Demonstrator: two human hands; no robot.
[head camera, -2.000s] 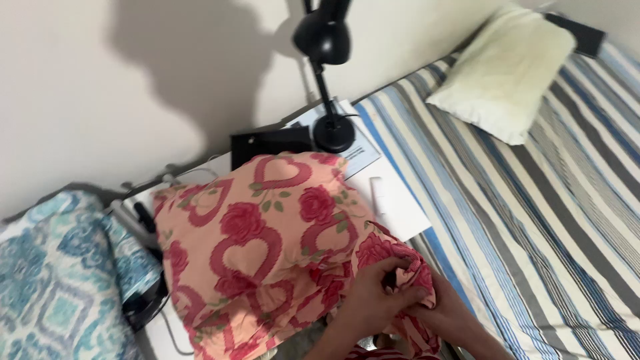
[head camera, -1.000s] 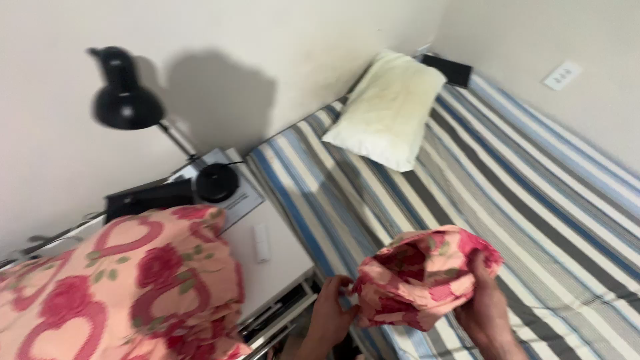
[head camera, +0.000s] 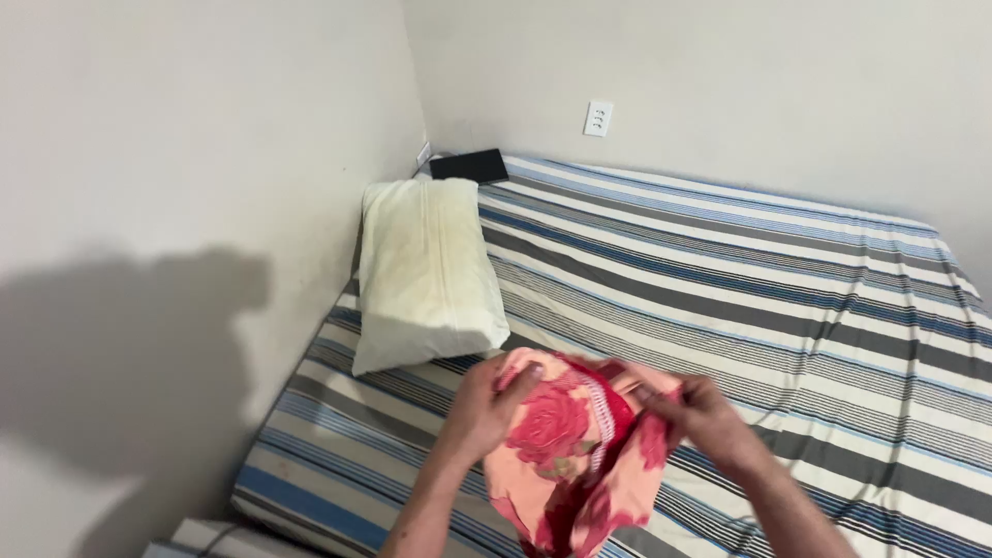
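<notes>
A bunched pink cloth with red roses (head camera: 546, 422), seemingly a pillowcase, hangs between my hands over the striped bed, its stitched seam and red inner side showing. My left hand (head camera: 488, 407) grips its upper left edge, thumb on top. On the other side my right hand (head camera: 694, 415) pinches the upper right edge. Beyond them a pale yellowish pillow (head camera: 426, 271) lies on the bed near the wall corner. The lower end of the cloth runs out of the frame.
A striped sheet (head camera: 682, 287) in blue, grey and white covers the bed, wrinkled at the right. A flat black object (head camera: 471, 167) lies behind the pillow. A wall outlet (head camera: 597, 118) is above the bed. Part of a white surface (head camera: 248, 539) shows at the lower left.
The view has swung right, so the lamp and the large rose-patterned bundle are out of frame. Both hands have come from beside that bundle to over the bed, holding the smaller cloth.
</notes>
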